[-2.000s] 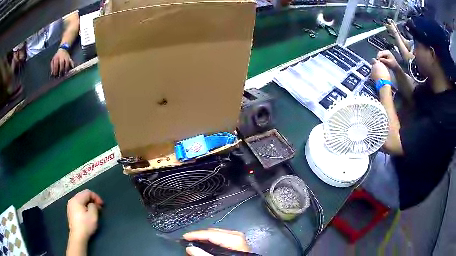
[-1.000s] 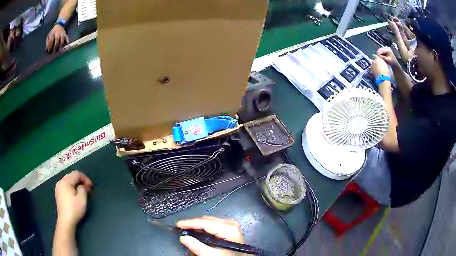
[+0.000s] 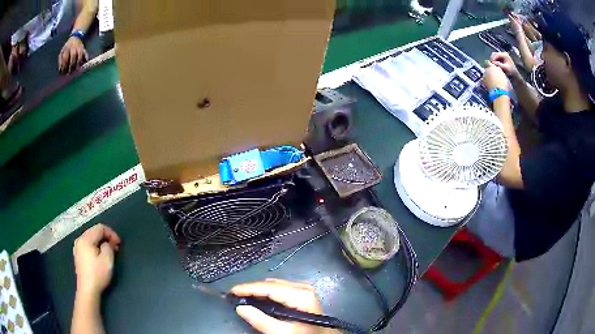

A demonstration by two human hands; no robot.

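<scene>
My right hand holds a black soldering iron low over the dark green mat, its thin tip pointing left. Its cord runs right and loops beside a round jar with greyish contents. My left hand rests on the mat at the left, fingers curled; no object shows in it, and whether something small is hidden inside I cannot tell. The fume extractor fan with its round wire grille lies between and beyond my hands. A thin strand lies at its right front.
A cardboard shield stands behind the extractor, with a blue item on its ledge. A small square tray and a white desk fan stand right. A foam tray and smartphone lie far left. A person sits at the right.
The view has shifted, so the extractor and shield sit higher in the picture than two seconds ago. My right hand still holds the iron and my left hand stays curled.
</scene>
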